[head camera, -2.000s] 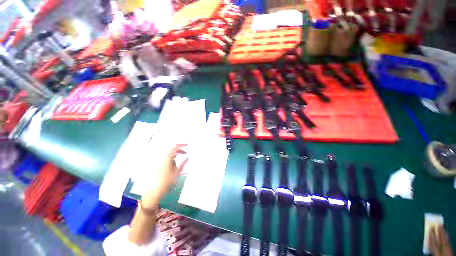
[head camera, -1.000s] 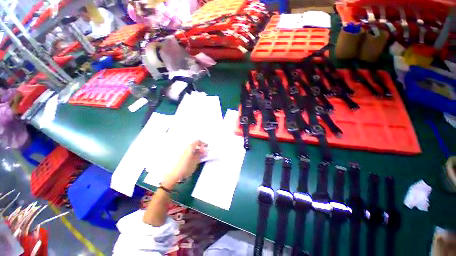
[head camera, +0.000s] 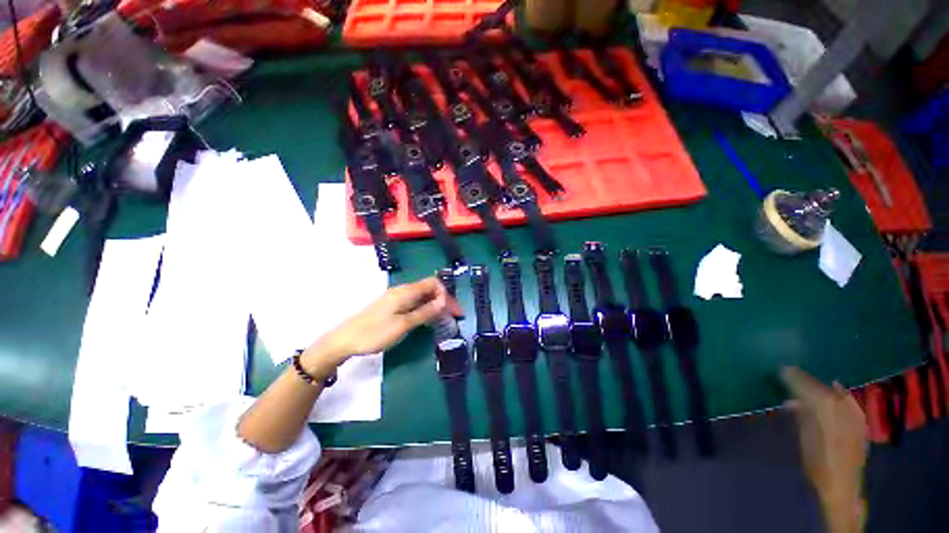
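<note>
Several smartwatches lie in a row at the near table edge, dark screens up and black straps laid flat. My left hand (head camera: 380, 323) is over the top strap of the leftmost watch (head camera: 452, 357), fingertips pinched. A small pale, clear piece (head camera: 447, 329), apparently film, shows below the fingertips, just above that watch's screen. My right hand (head camera: 832, 432) is blurred at the lower right, past the table edge, fingers apart, with nothing visible in it.
White sheets (head camera: 208, 302) lie at left. Behind the row, an orange-red tray (head camera: 624, 167) holds upturned watches. At right are a white scrap (head camera: 718, 273), a clear bottle (head camera: 810, 213) in a cream ring and a blue bin (head camera: 723, 71).
The view has swung right and down. My left hand has moved from the white sheets to the leftmost watch. My right hand now shows more fully; the pale card near it is gone from view.
</note>
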